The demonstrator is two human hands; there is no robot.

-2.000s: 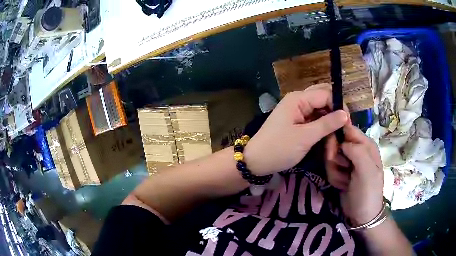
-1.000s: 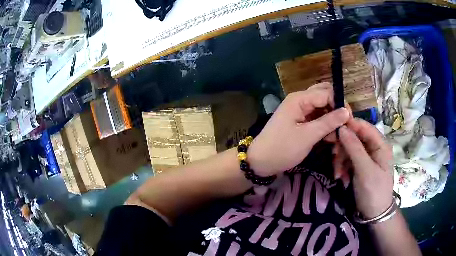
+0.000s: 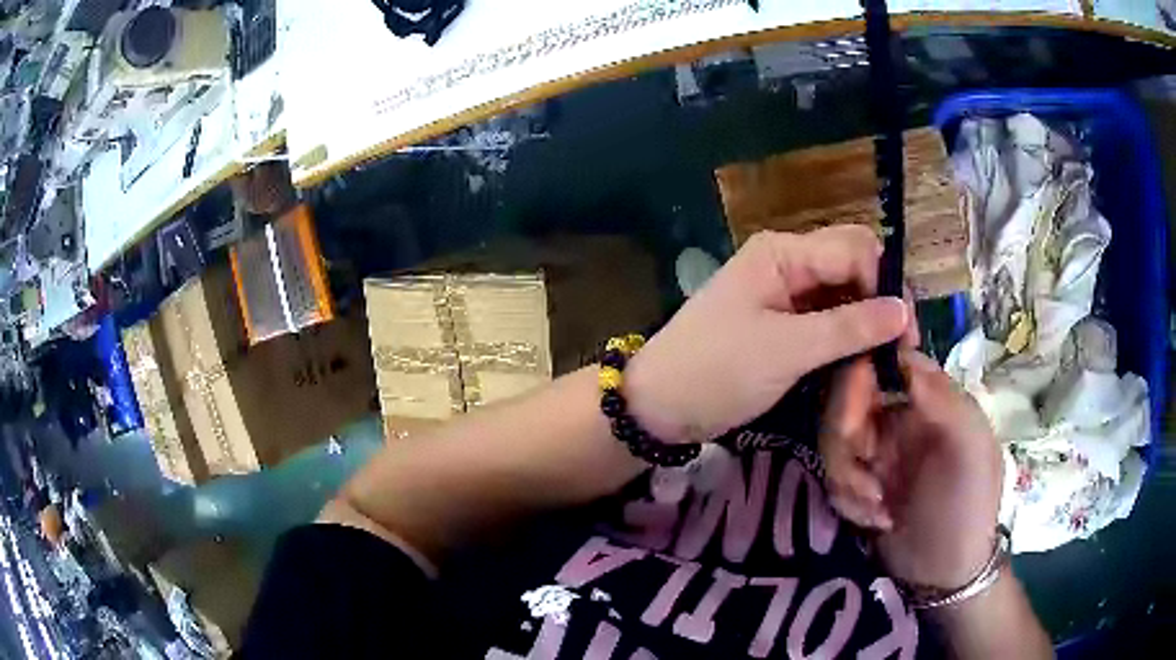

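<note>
A long, narrow black fabric strip (image 3: 890, 194) runs upright from the top edge of the view down to my hands. My left hand (image 3: 787, 316), with a beaded bracelet, is shut on the strip near its lower end, pinching it between thumb and fingers. A short end of the strip hangs below the pinch. My right hand (image 3: 922, 451), with a bangle, is just below, fingers loosely curled and apart. The strip's end lies over the right palm; no clear grip by this hand shows.
A white table (image 3: 516, 65) with a wooden-yellow edge crosses the top, with black loops (image 3: 421, 13) on it. A brown wooden board (image 3: 800, 194) and a blue basket (image 3: 1152, 258) of cream fabric (image 3: 1032, 258) are at right. Cartons (image 3: 458, 342) and an orange-edged item (image 3: 281, 273) are at left.
My right hand has loosened from its closer grip at the strip and turned its palm more into view. The strip's lower end now shows. My left hand keeps its pinch.
</note>
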